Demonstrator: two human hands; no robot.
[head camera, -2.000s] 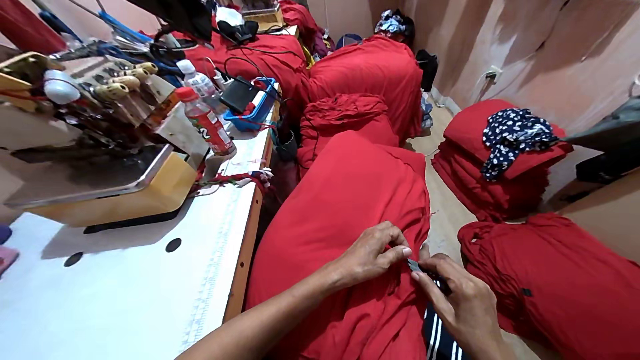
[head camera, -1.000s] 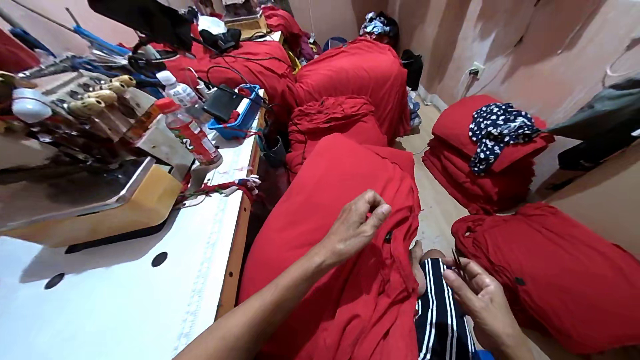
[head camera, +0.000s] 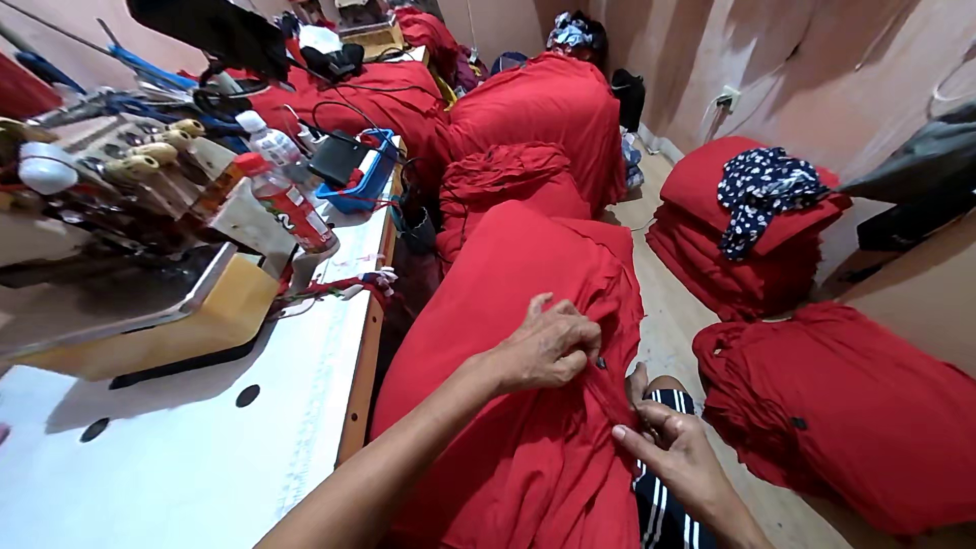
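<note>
Red fabric (head camera: 488, 305) lies in a large heap in front of me. My left hand (head camera: 553, 347) is on it, fingers curled, pinching the cloth beside a small dark tag (head camera: 601, 364). Lower right, my right hand (head camera: 675, 438) holds the cloth's edge between thumb and fingers; a small dark item partly shows among its fingers, too hidden to name. Under that hand is a knee in dark striped cloth (head camera: 663, 488).
An industrial sewing machine (head camera: 137, 305) stands on the white table (head camera: 191, 427) at left, with a red-capped bottle (head camera: 286, 202) and a blue basket (head camera: 366, 179). More red fabric piles (head camera: 854, 404) lie on the floor at right, one under a floral cloth (head camera: 766, 191).
My right hand, apart from the heap one second ago, is now at the cloth's edge. My left hand has moved from lying loosely on the heap to pinching cloth near the tag.
</note>
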